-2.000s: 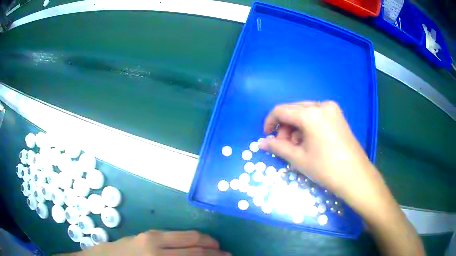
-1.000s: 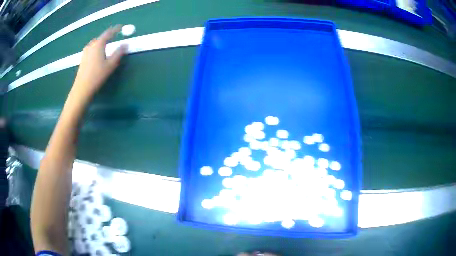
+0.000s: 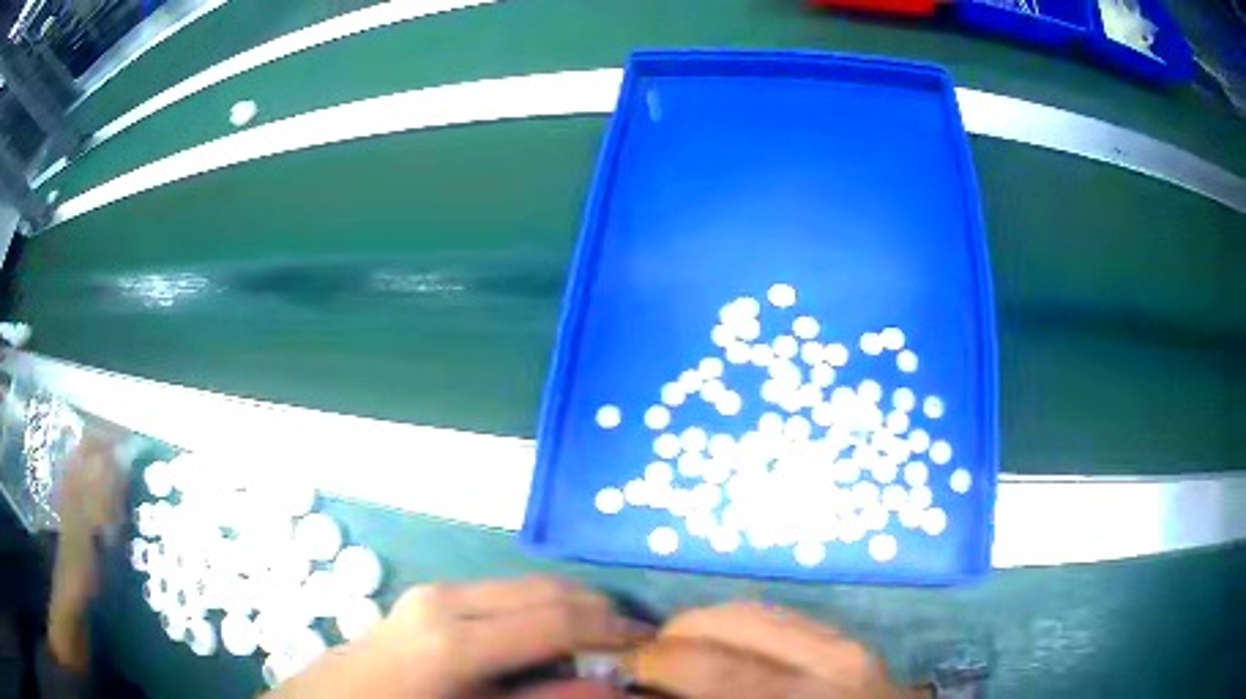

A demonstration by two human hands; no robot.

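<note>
My left hand and right hand meet at the bottom edge, partly cut off. Their fingertips close around a small pale part, mostly hidden; its kind is unclear. A blue tray lies beyond them, with many small white discs in its near half, brightest and merged near the front. A loose pile of larger white round parts lies left of my left hand. One white round part sits alone on the belt at upper left.
A neighbour's blurred hand is at far left beside a shiny clear bag. A small dark metal item lies right of my right hand. Blue bins and a red bin stand upper right. Pale strips run along the green belt.
My left hand has let go of the white round part on the upper-left belt and come back to the bottom centre. My right hand now shows more fully beside it. The view has shifted slightly.
</note>
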